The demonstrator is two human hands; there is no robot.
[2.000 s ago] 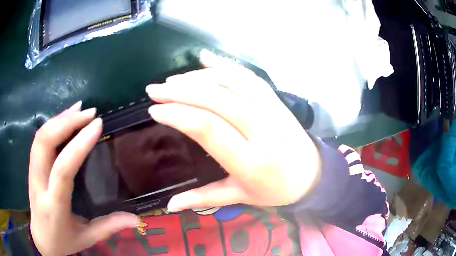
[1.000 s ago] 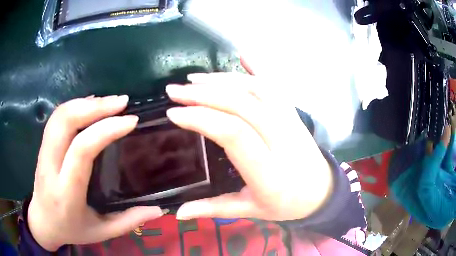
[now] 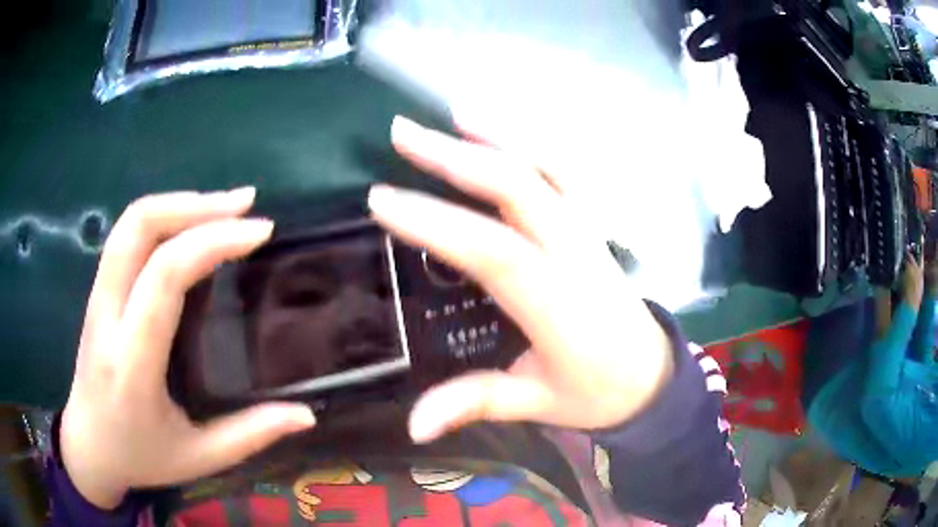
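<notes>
A black video speaker (image 3: 324, 309) lies screen up in front of me, near the bench edge. A glossy dark panel covers its screen, and a light rim line shows along the right and lower sides. A face is reflected in it. My left hand (image 3: 154, 340) grips the left end, fingers on the top edge and thumb at the lower edge. My right hand (image 3: 525, 299) is at the right end with its fingers spread, the index fingertip at the top edge and the thumb near the lower edge. The dial and small markings show between them.
Bagged lens panels (image 3: 226, 57) lie beyond the player on the green mat (image 3: 298, 124). A big whitish plastic sheet (image 3: 607, 113) glares at centre right. Several black players (image 3: 849, 196) stand at the right. A person in teal sleeves (image 3: 885, 381) is at the far right.
My right hand has opened and shifted off the player's right part, showing the dial and markings. My left hand still grips the left end. Both hands and the player moved right from the earliest frame.
</notes>
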